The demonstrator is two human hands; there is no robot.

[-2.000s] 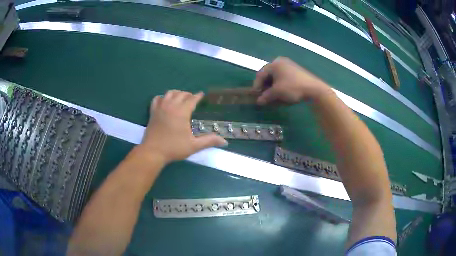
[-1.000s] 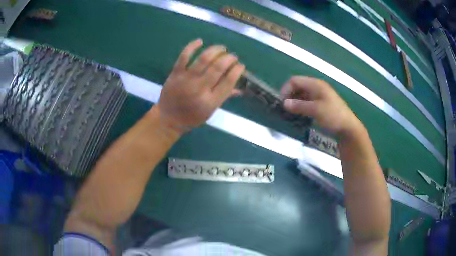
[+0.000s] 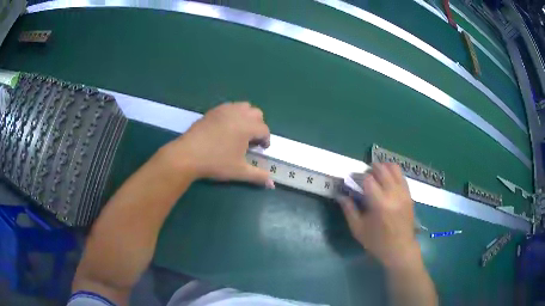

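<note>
A pale silver plate with small cross-shaped holes [image 3: 291, 174] lies along the front edge of a metal strip. My left hand [image 3: 230, 143] grips its left end, thumb on the near edge and fingers on the far edge. My right hand [image 3: 382, 209] is blurred at the plate's right end. It is closed around a dark and pale object [image 3: 352, 184], too blurred to name. A grey fixture bar with notched cavities [image 3: 408, 165] lies to the right, beyond my right hand.
Stacked fixture bars [image 3: 57, 140] stand at left above a blue bin [image 3: 36, 257]. Another bar [image 3: 484, 194], a blue pen-like stick [image 3: 446, 233], pointed silver tools [image 3: 513, 186] and a slim bar [image 3: 496, 248] lie at right. Brass-coloured bars lie at upper left [image 3: 34, 37] and upper right [image 3: 471, 54].
My hands have moved from the bar held over the strip to the silver plate, now nearer the strip. The long light object at right no longer shows on the surface.
</note>
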